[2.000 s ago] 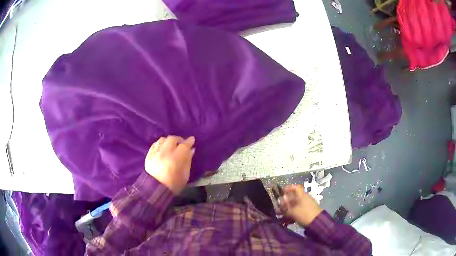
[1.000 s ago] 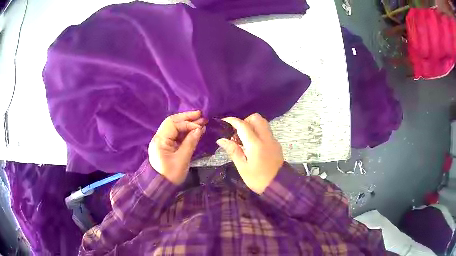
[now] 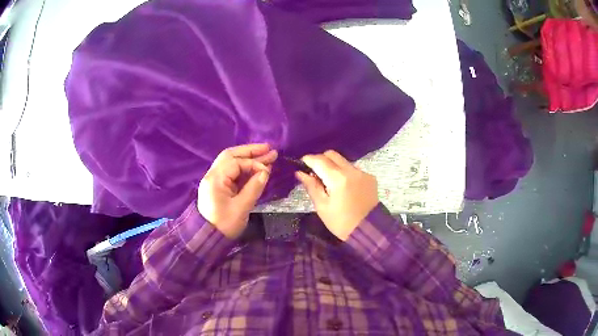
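Note:
A deep-purple garment [image 3: 177,98] lies spread and rumpled on the pale table [image 3: 433,131]. My left hand [image 3: 236,187] pinches its edge near the table's front side, with the fingertips together. My right hand [image 3: 341,193] is just to the right, closed around small scissors [image 3: 303,165]. Only the dark blades show, pointing left at the cloth beside my left fingertips; the handles are hidden in my palm. Any thread between the fingertips is too fine to see.
More purple cloth [image 3: 347,9] lies at the table's far side. A purple heap [image 3: 495,131] is on the floor at right, near a red padded item [image 3: 569,65]. At lower left are another purple pile [image 3: 49,262] and a blue bar [image 3: 138,231]. A dark cord [image 3: 29,85] runs along the table's left.
My right hand has come up from below the table edge to the garment with the scissors. My left hand has gone from lying on the cloth to pinching its edge, which is drawn up in folds.

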